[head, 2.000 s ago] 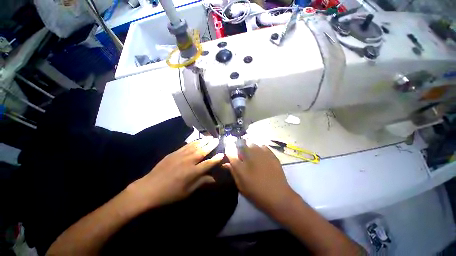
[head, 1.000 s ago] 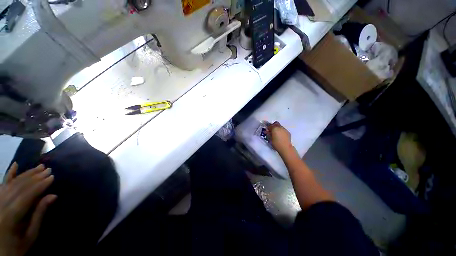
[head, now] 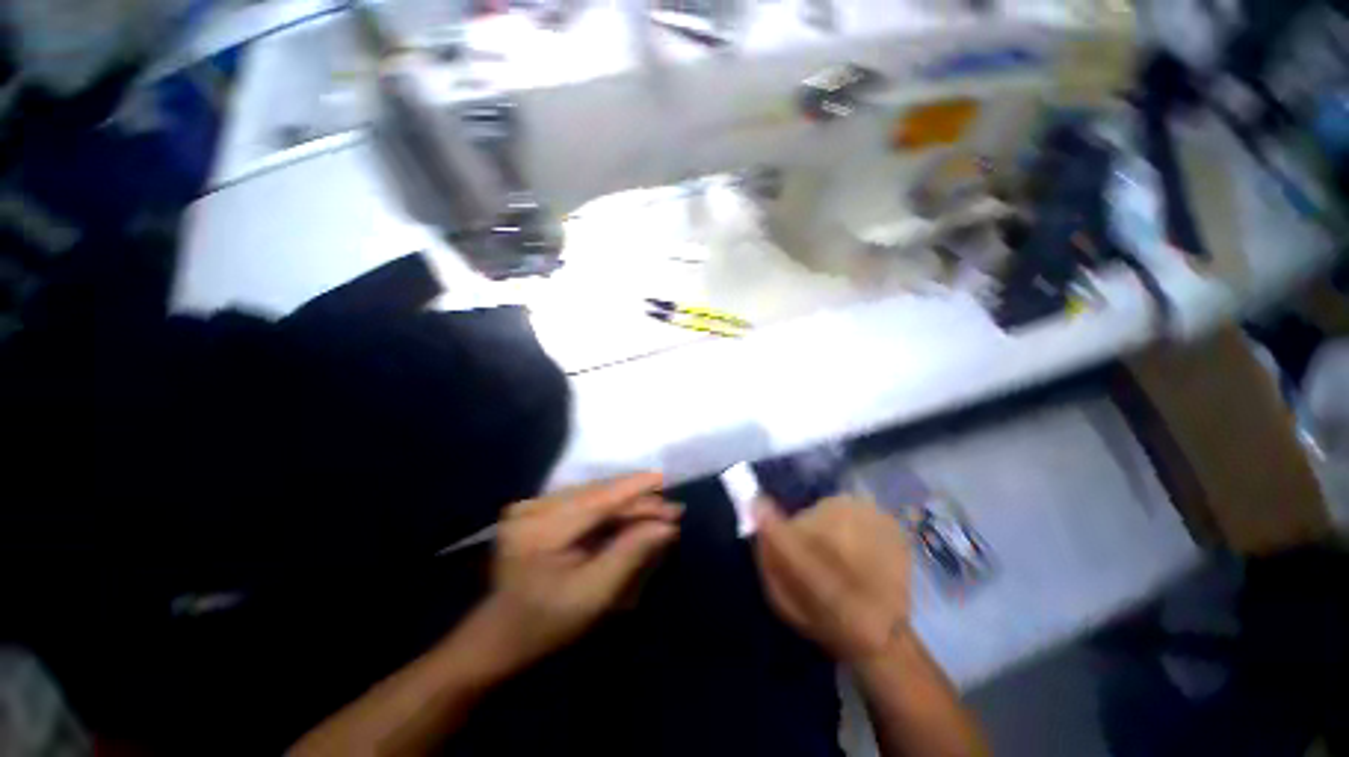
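Note:
The frame is blurred. The black garment lies in a large mass at the left, over the table's edge. My left hand is in front of it with thumb and fingers pinched together; whether cloth is between them is hard to tell. My right hand is to its right, its fingertips closed on a small white piece, perhaps a label. The yellow-handled snips lie on the sewing table, right of the needle area. The presser foot area is under the lamp, with no hand at it.
The white sewing machine stands across the back. A dark phone-like object stands at its right end. Below the table edge is a pale surface with a small heap of little parts. A cardboard box is at the right.
My right hand has come back from the little parts below the table and now holds a white piece. My left hand has moved closer to it. The view has turned left.

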